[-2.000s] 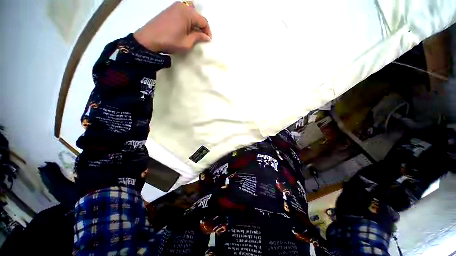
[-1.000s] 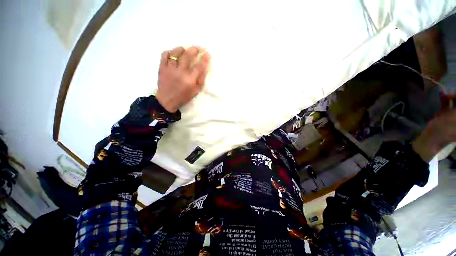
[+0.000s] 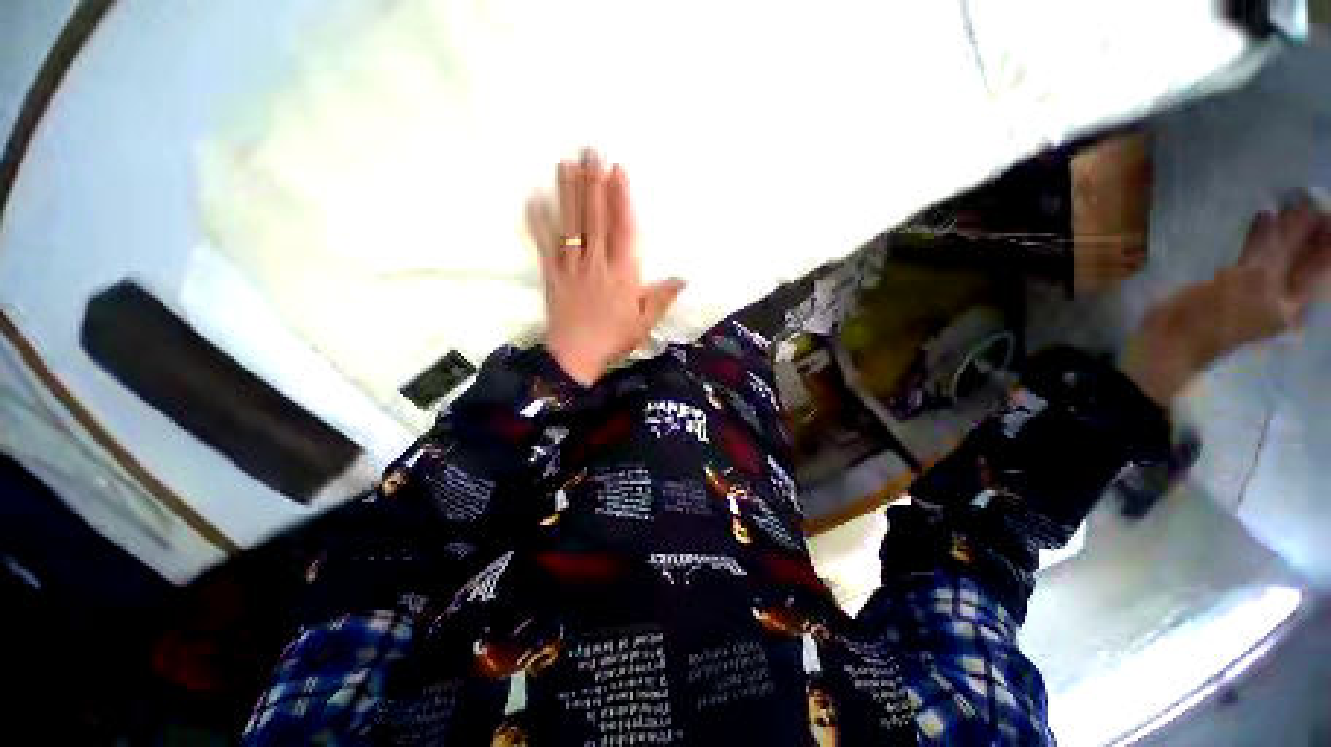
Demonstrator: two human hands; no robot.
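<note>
A cream fabric piece (image 3: 350, 190) lies on the white cloth of the table. A small dark woven label (image 3: 437, 380) shows on it near the wearer's body. My left hand (image 3: 591, 263), with a ring, lies on or just over the fabric, fingers spread, holding nothing. My right hand (image 3: 1285, 256) is off to the far right beyond the table edge, blurred; whether its fingers hold anything cannot be told.
A dark pressing block (image 3: 216, 391) lies on the table at the left. A curved brown ruler (image 3: 41, 99) is at the upper left. A thin brown strip (image 3: 110, 438) runs along the left end. Beyond the table's near edge are a brown panel (image 3: 1111, 212) and cluttered items below.
The view has shifted, so the block shows more fully. My left hand has opened from a curled shape to spread fingers, nearer my body. My right hand has come into view and stays far right.
</note>
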